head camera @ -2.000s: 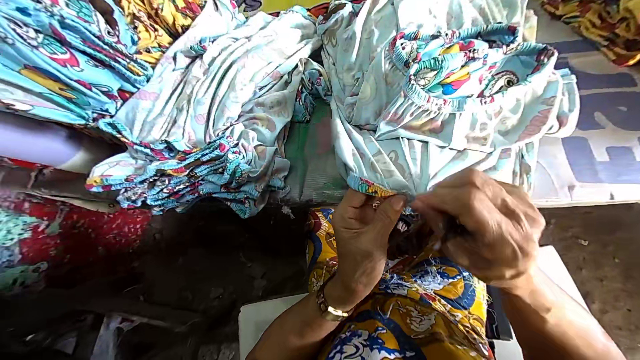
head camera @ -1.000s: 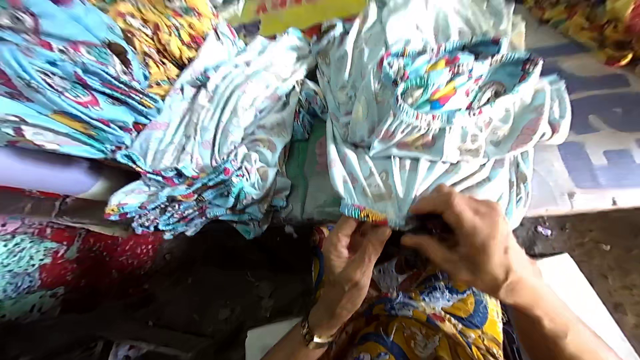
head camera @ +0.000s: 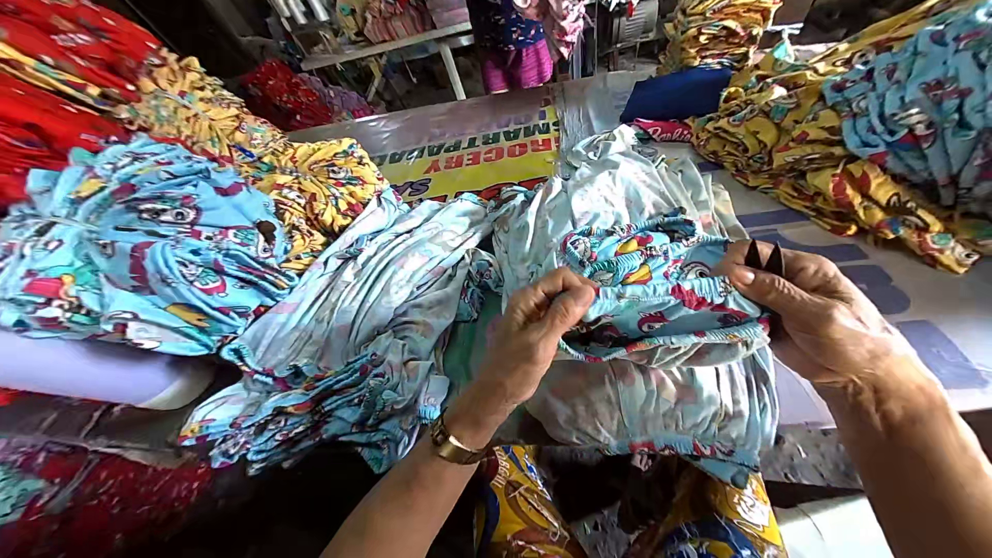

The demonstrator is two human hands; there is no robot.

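A light-blue printed garment with an elastic waistband (head camera: 666, 302) is stretched between my two hands. My left hand (head camera: 542, 325) pinches its gathered edge on the left. On the right, my right hand (head camera: 806, 302) grips the edge with thumb and fingers, and the dark pointed tips of a small cutting tool (head camera: 765, 257) stick out of the same hand. Beneath and behind the garment lie more pale-blue garments, inside out (head camera: 643, 403). To the left of my hands rests a stack of pale-blue garments (head camera: 364, 287), its elastic edges layered toward me.
Bundles of blue printed cloth (head camera: 147, 248), yellow printed cloth (head camera: 325, 186) and red cloth (head camera: 70, 85) fill the left. Yellow garments (head camera: 775, 147) and blue ones (head camera: 922, 101) lie at right on the banner-covered table (head camera: 922, 333). A white table (head camera: 395, 48) stands behind.
Both hands have risen from the table's front edge to the garment on the pile, and now hold its waistband apart. The view has tilted up.
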